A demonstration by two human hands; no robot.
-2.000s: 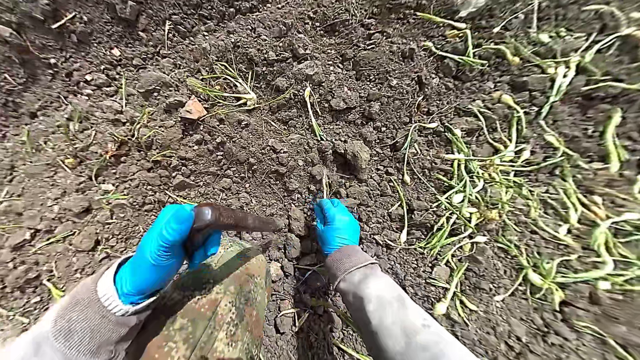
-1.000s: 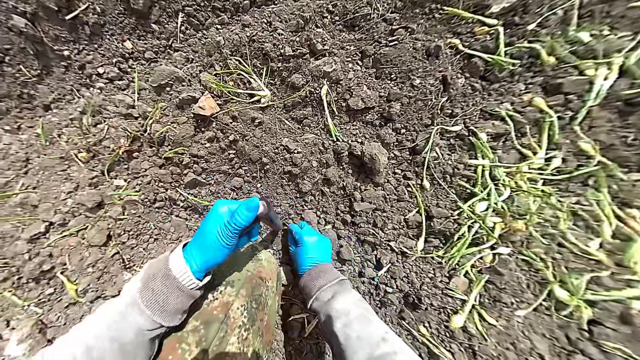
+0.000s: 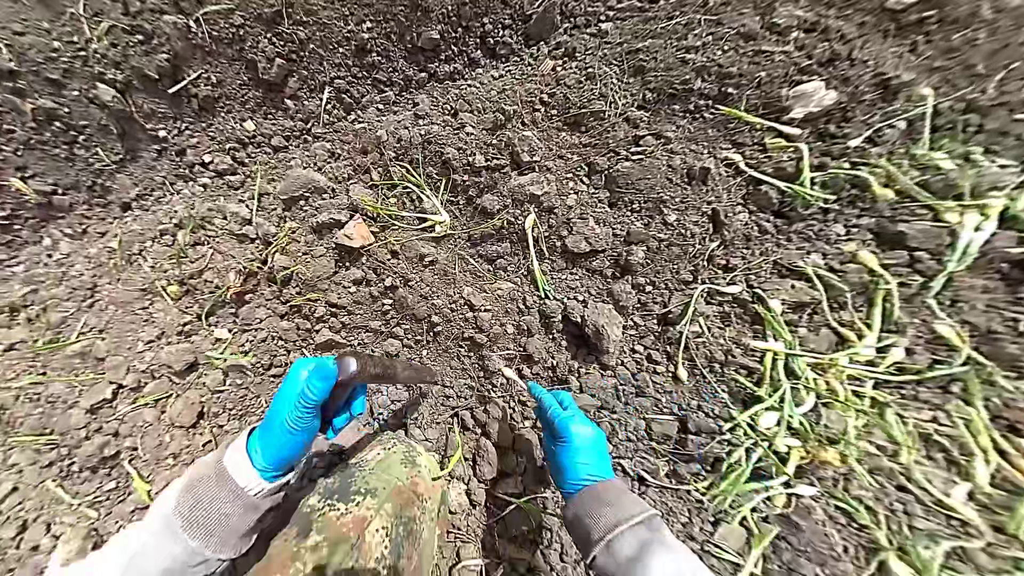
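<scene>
My left hand (image 3: 302, 416), in a blue glove, grips a dark, dirty tool (image 3: 384, 370) whose tapered end points right, just over the soil; its exact kind is unclear. My right hand (image 3: 570, 436), gloved alike, is low at the centre, with a small pale bulb (image 3: 513, 376) at its fingertips. Ahead of the hands a single green-topped bulb plant (image 3: 534, 252) lies on the soil, and a small clump of similar plants (image 3: 420, 204) is farther left. Many uprooted bulb plants (image 3: 788, 384) with pale bulbs and green leaves are strewn at the right.
A camouflage-clad knee (image 3: 360, 512) is between my forearms. A narrow furrow (image 3: 512, 512) runs through the cloddy soil beside it. A large clod (image 3: 602, 326) stands ahead of my right hand. An orange-brown stone (image 3: 354, 232) and a pale stone (image 3: 810, 98) lie farther off.
The tool, angled down toward the soil a second ago, now points right. My right hand has moved away from my left hand, and a pale bulb now shows at its fingertips.
</scene>
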